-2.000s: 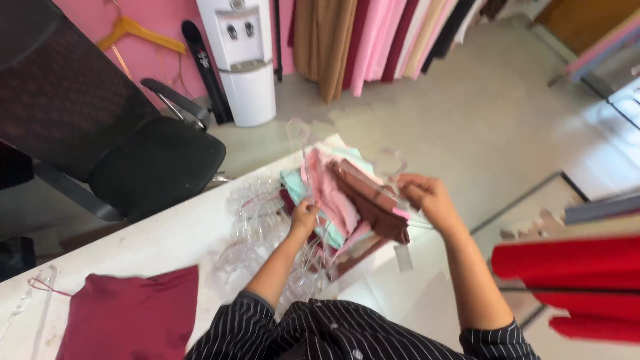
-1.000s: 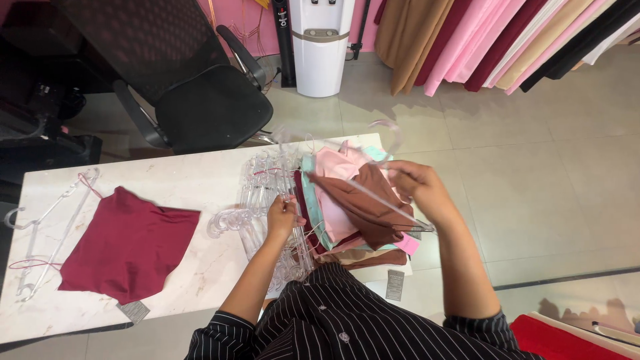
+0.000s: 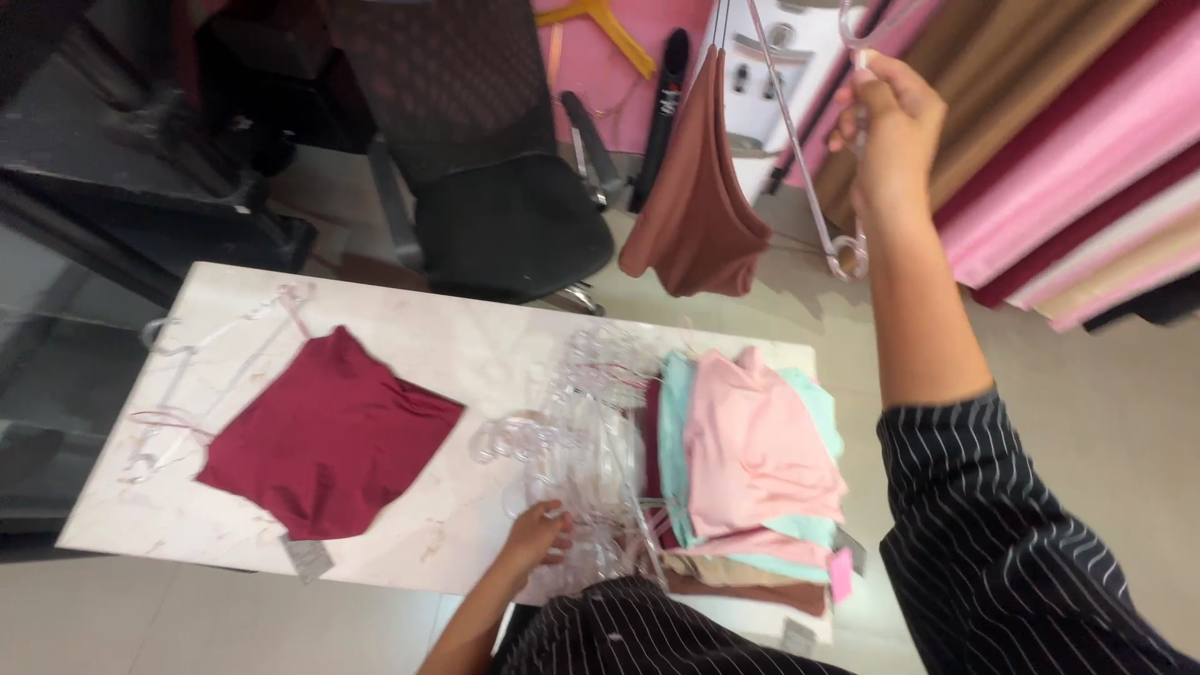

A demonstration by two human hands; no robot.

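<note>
My right hand [image 3: 891, 122], raised at the upper right, grips a clear plastic hanger [image 3: 797, 141] near its hook. From the hanger's far side a brown strappy top [image 3: 698, 206] hangs by thin straps above the floor. My left hand [image 3: 541, 536] is low at the table's front edge, beside a heap of clear plastic hangers [image 3: 600, 441]; its fingers are partly curled, and whether they touch a hanger is unclear. Right of the heap lies a stack of folded tops, a pink top [image 3: 759, 436] uppermost over mint ones [image 3: 677, 403]. A maroon top [image 3: 333, 441] on a clear hanger lies flat at the left.
The white marble-look table [image 3: 487, 347] runs across the view. Behind it stand a black office chair [image 3: 511, 225] and a white water dispenser [image 3: 806, 47]. Brown and pink fabrics [image 3: 1059, 169] hang at the upper right. A yellow hanger [image 3: 609, 28] is on the pink wall.
The brown top, earlier over the stack, now hangs in the air from the hanger in my right hand, which has risen up and away. The pink top beneath it lies uncovered.
</note>
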